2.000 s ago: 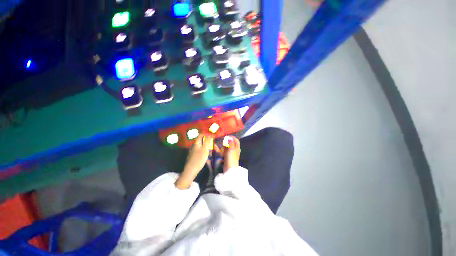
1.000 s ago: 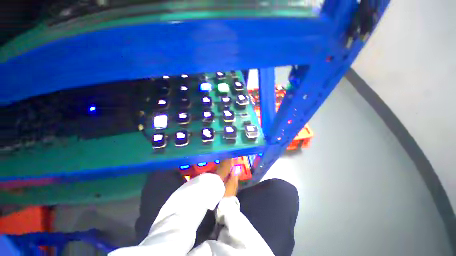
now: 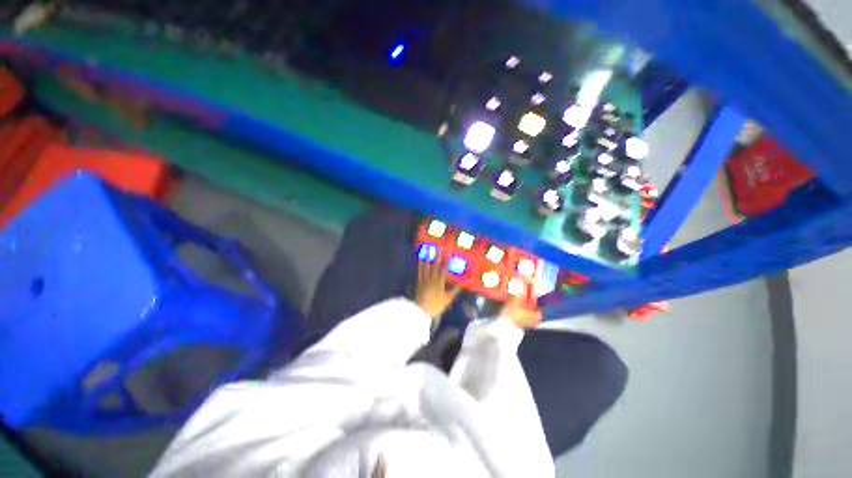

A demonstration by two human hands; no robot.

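Note:
A red-orange watch tray [image 3: 475, 262] lies over my lap below the shelf edge and holds several smartwatch units, lit white, yellowish and blue. My left hand [image 3: 435, 288] is at the tray's near left edge, its fingers beside a blue-lit watch [image 3: 457, 265]. My right hand [image 3: 520, 312] is at the tray's near right edge, below a white-lit watch [image 3: 516, 287]. Both hands are small and blurred, so their exact hold is unclear.
The green shelf [image 3: 411, 159] holds rows of watches on stands. The blue rack beam [image 3: 327, 165] runs in front, with a blue upright [image 3: 693, 184] at right. A blue plastic stool [image 3: 75, 299] and red-orange trays [image 3: 103, 171] are at left. Another red tray [image 3: 768, 175] lies beyond the rack.
The view has swung left, bringing the stool into sight. My hands, close together before, are now apart at the tray's near edge, and more of the tray shows.

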